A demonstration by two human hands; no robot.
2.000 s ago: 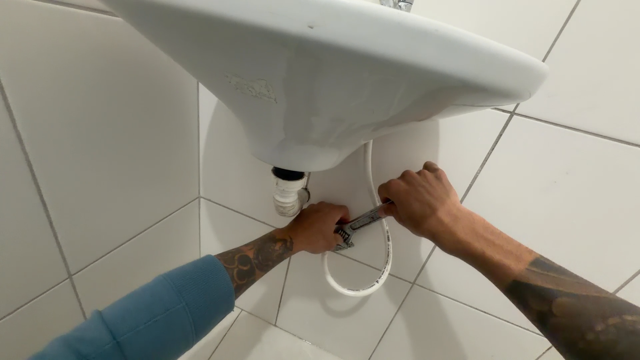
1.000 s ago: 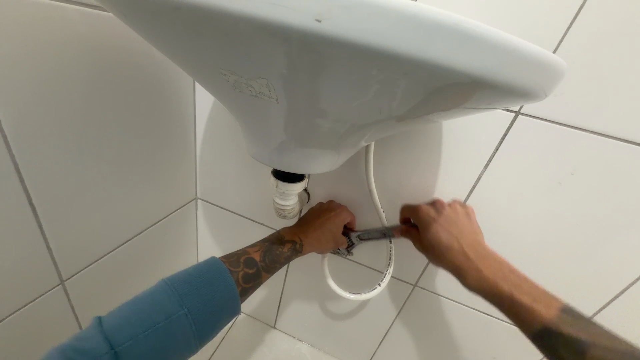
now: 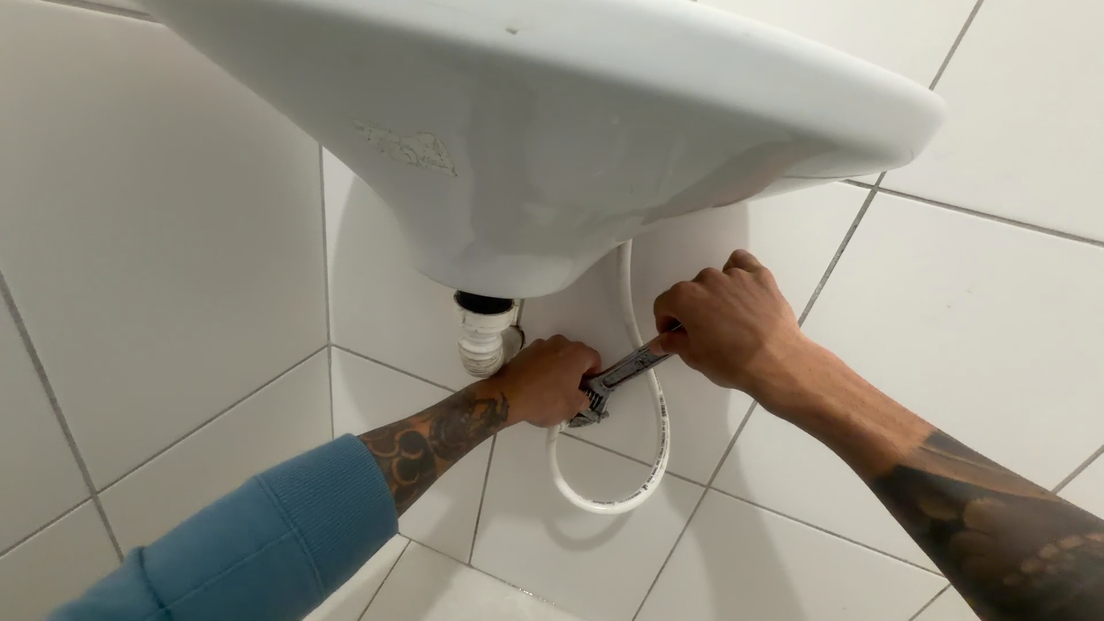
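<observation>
My right hand (image 3: pixel 729 323) is closed around the handle of an adjustable wrench (image 3: pixel 628 366), which slants down to the left. The wrench head lies by the wall end of a looped white flexible hose (image 3: pixel 628 502). My left hand (image 3: pixel 552 379) is at the wrench head, its fingers bent around that spot; the fitting there and what the fingers grip are mostly hidden. The hose rises behind the wrench to the underside of a white ceramic washbasin (image 3: pixel 569 155). Left of my left hand, a white plastic drain pipe (image 3: pixel 483 336) hangs beneath the basin.
The basin spans the top of the view, above both hands. White tiled walls (image 3: pixel 164 216) meet in a corner at the left, and part of the floor (image 3: pixel 457 586) shows at the bottom. The hose loop (image 3: pixel 660 431) hangs close to the wall tiles.
My right hand has swung the wrench handle upward since one second ago, from nearly level to a steeper slant. My left hand has stayed at the wrench head.
</observation>
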